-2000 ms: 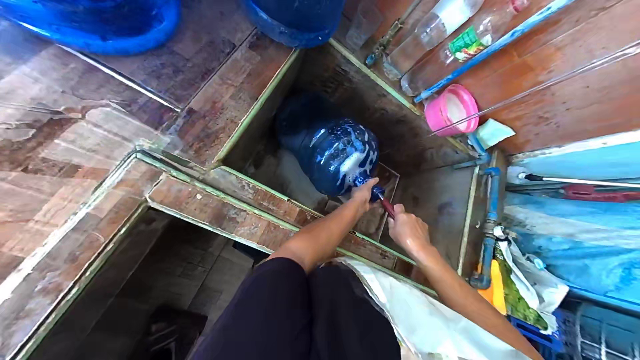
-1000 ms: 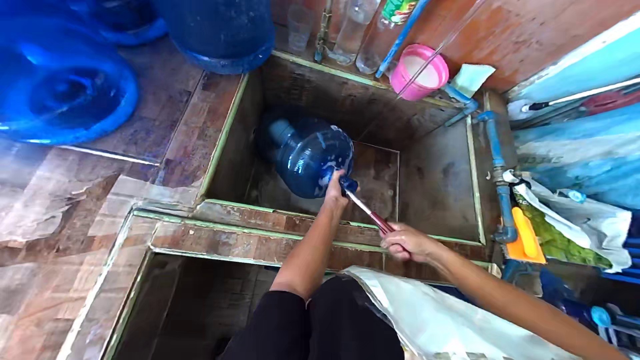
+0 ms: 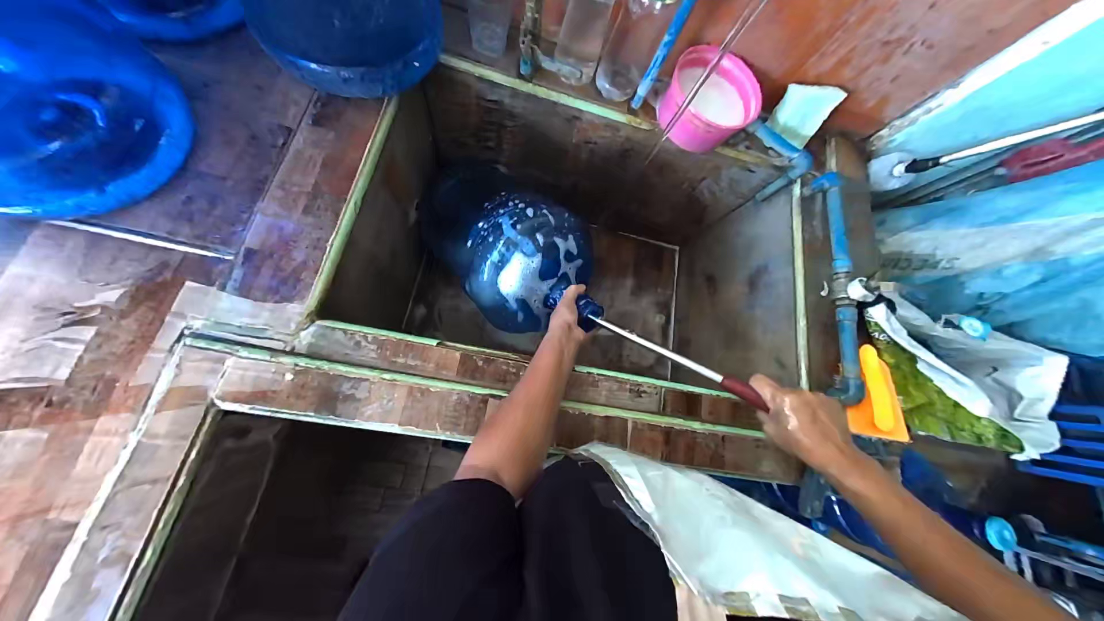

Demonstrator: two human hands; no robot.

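A blue plastic water jug [image 3: 517, 259], wet and streaked with foam, lies tilted in a tiled basin [image 3: 733, 285], its neck toward me. My left hand [image 3: 567, 312] grips the jug's neck. My right hand [image 3: 798, 418] is closed on the dark red handle of a metal rod [image 3: 660, 349] at the basin's near right edge. The rod's far end goes into the jug's mouth; what is on that end inside cannot be made out.
Large blue jugs [image 3: 345, 43] stand on the tiled ledge at upper left. Beyond the basin are clear bottles [image 3: 586, 39] and a pink bucket [image 3: 709, 99] with whitish liquid. Blue pipes [image 3: 838, 226], an orange float-like tool [image 3: 878, 392] and a white sack [image 3: 992, 362] are at right.
My right hand has moved away from the jug's mouth, to the right, and more of the metal rod shows. My left hand stays at the neck. The view has shifted.
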